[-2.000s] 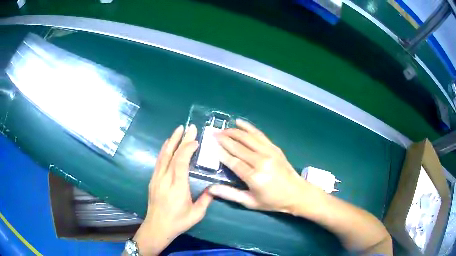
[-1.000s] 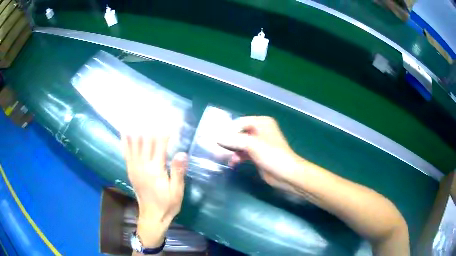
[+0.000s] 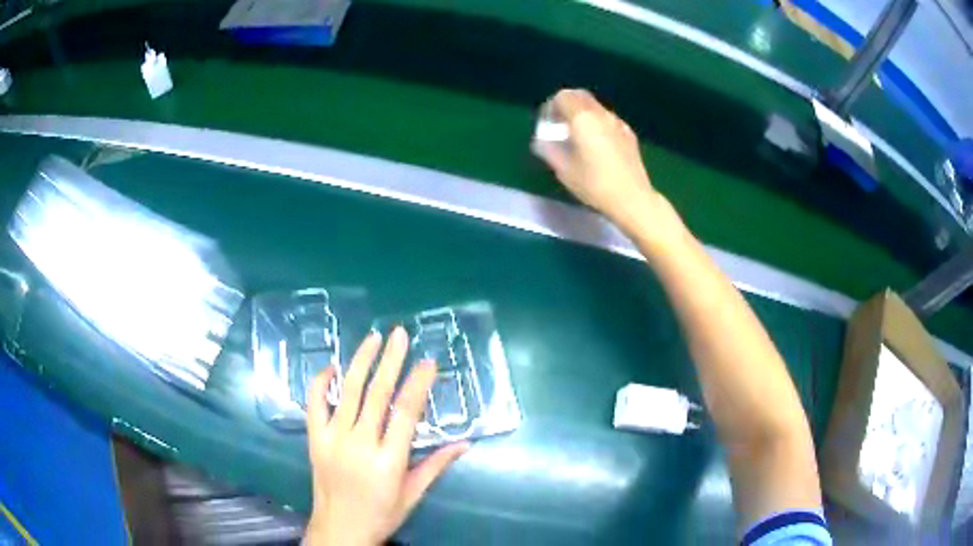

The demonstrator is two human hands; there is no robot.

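Note:
Two clear blister trays lie side by side on the green bench, the left one (image 3: 280,363) and the right one (image 3: 485,373), with no white block visible in their recesses. My left hand (image 3: 368,437) lies over their near edges, fingers spread, partly hiding both. My right hand (image 3: 592,149) is over the green conveyor belt, fingers closed on a small white piece (image 3: 552,130), blurred, perhaps a power adapter. Another white power adapter (image 3: 653,410) lies on the bench at the right, prongs pointing right.
A glaring stack of blister trays (image 3: 117,267) lies at left. A pale rail (image 3: 427,192) borders the belt (image 3: 352,117), which carries an adapter (image 3: 156,73) and a flat blue-sided box (image 3: 286,19). An open carton (image 3: 854,416) stands at right, a lower carton (image 3: 137,491) below left.
My right hand has moved from the bench out over the belt with the white piece. My left hand has moved from beside the stack onto two trays now lying apart.

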